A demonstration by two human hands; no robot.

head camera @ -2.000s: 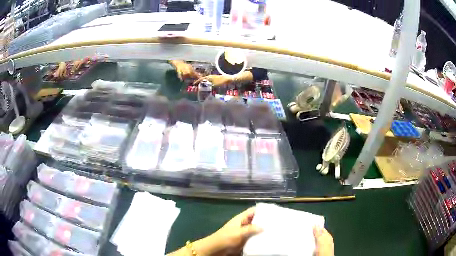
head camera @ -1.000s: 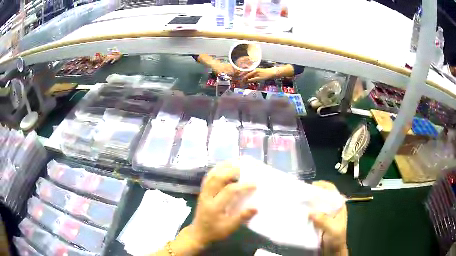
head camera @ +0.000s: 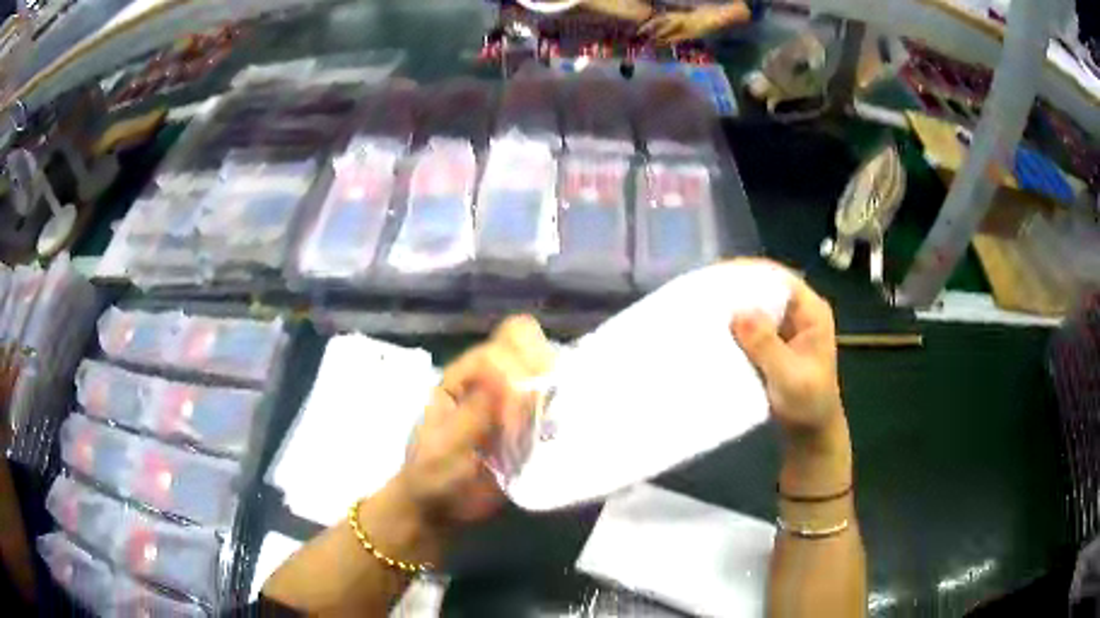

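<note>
A thick white bundle of bags (head camera: 657, 380) is held up above the bench, tilted, with crinkled clear wrap and a small printed mark at its left end. My left hand (head camera: 477, 417) grips that left end, slightly blurred. My right hand (head camera: 790, 350) holds the right end, thumb on top. A flat whitish sheet or bag (head camera: 688, 549) lies on the bench below the bundle. A loose pile of white empty bags (head camera: 356, 423) lies left of my left hand.
Stacked trays of bagged phones (head camera: 507, 284) stand on the far side. Another tray of bagged phones (head camera: 163, 459) is at the left. A small fan (head camera: 871, 199) stands beyond my right hand. Another person's hand (head camera: 694, 22) shows at the top.
The view has tipped downward. The bundle was held flat low at the front and is now raised and tilted between my hands. The whitish sheet below it has come into view.
</note>
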